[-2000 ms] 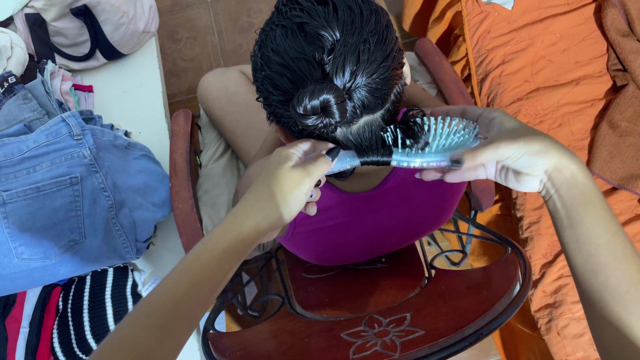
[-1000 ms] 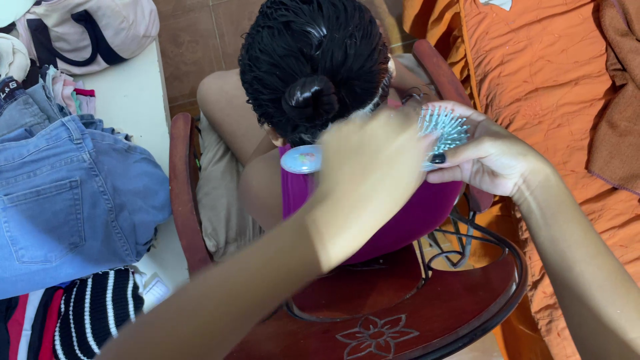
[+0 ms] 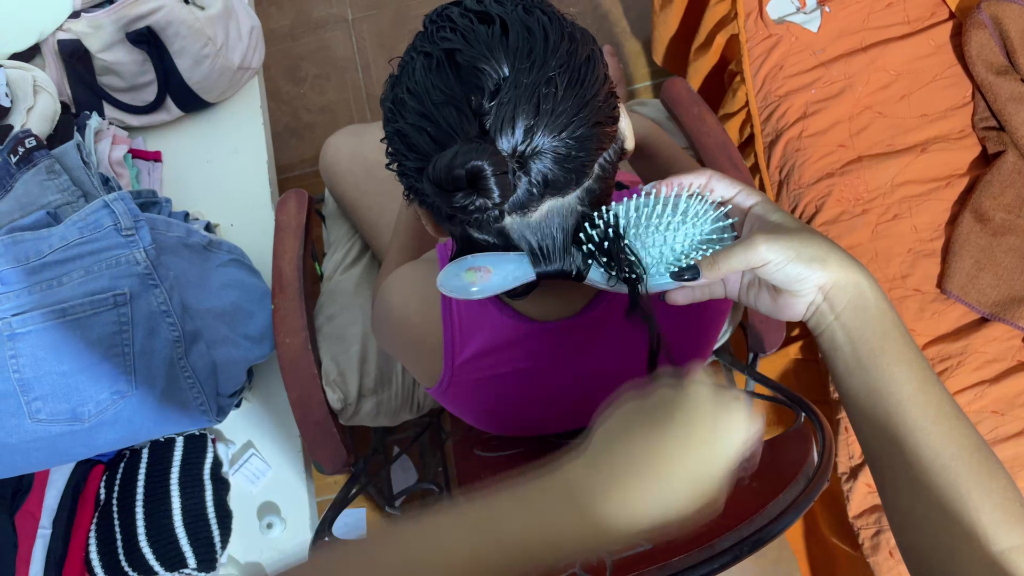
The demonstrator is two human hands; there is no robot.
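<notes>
A person with wet dark hair (image 3: 512, 96), partly in a coil at the back, sits with their back to me. My right hand (image 3: 744, 248) holds the bristle head of a hairbrush (image 3: 668, 232), bristles up, near the person's right shoulder. Hair is wrapped around the brush's neck, and its pale handle (image 3: 484, 274) points left across the nape. A dark strand hangs over the bristles' left part. My left hand (image 3: 680, 440) is blurred, below the brush and over the chair back; its fingers and anything in them cannot be made out.
The person sits in a reddish wooden chair (image 3: 298, 320) with a dark metal frame. At left, a white table (image 3: 232, 160) bears folded jeans (image 3: 120, 320), striped knitwear (image 3: 164, 504) and a pink bag (image 3: 200, 48). An orange bedspread (image 3: 864, 120) and a brown cloth (image 3: 992, 184) lie at right.
My left hand was at the brush handle, then passed in front of the brush, and is now lower, towards me and to the right. My right hand keeps hold of the brush head.
</notes>
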